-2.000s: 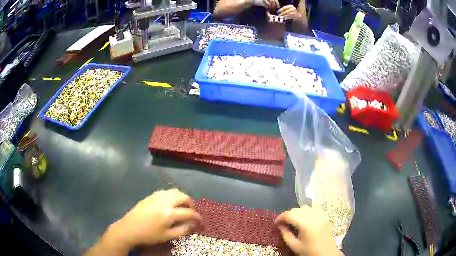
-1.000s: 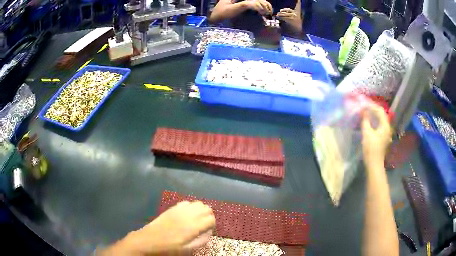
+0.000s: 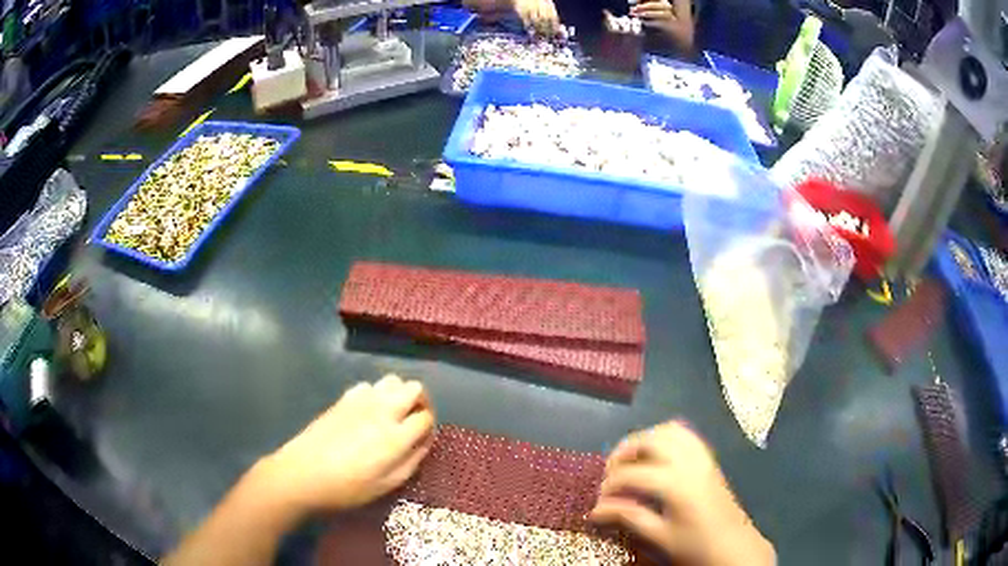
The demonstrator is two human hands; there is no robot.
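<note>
A red-brown perforated jig plate [image 3: 514,475] lies nearest me, with a heap of small pale metal parts [image 3: 497,540] below its holes. My left hand [image 3: 359,442] is at the plate's left end, fingers bent together and partly hiding it. My right hand [image 3: 674,498] is at the right end, fingers curled over the edge. Both hands seem to hold the plate's ends, but the fingertips are partly hidden. Stacked spare jig plates [image 3: 492,315] lie beyond. A clear plastic bag [image 3: 757,321] with pale parts stands to their right, its tip pointing towards me.
A deep blue bin [image 3: 597,194] of white parts, a red plastic basket [image 3: 868,227] and a large bag of silvery parts [image 3: 868,122] are behind. A small blue tray [image 3: 188,199] is left. Pliers [image 3: 906,525] lie right. A person's hands [image 3: 538,13] show at the top.
My right hand has let go of the clear bag and come back to the jig plate's right end. The bag now sits further right than two seconds ago. My left hand has moved to the plate's left end.
</note>
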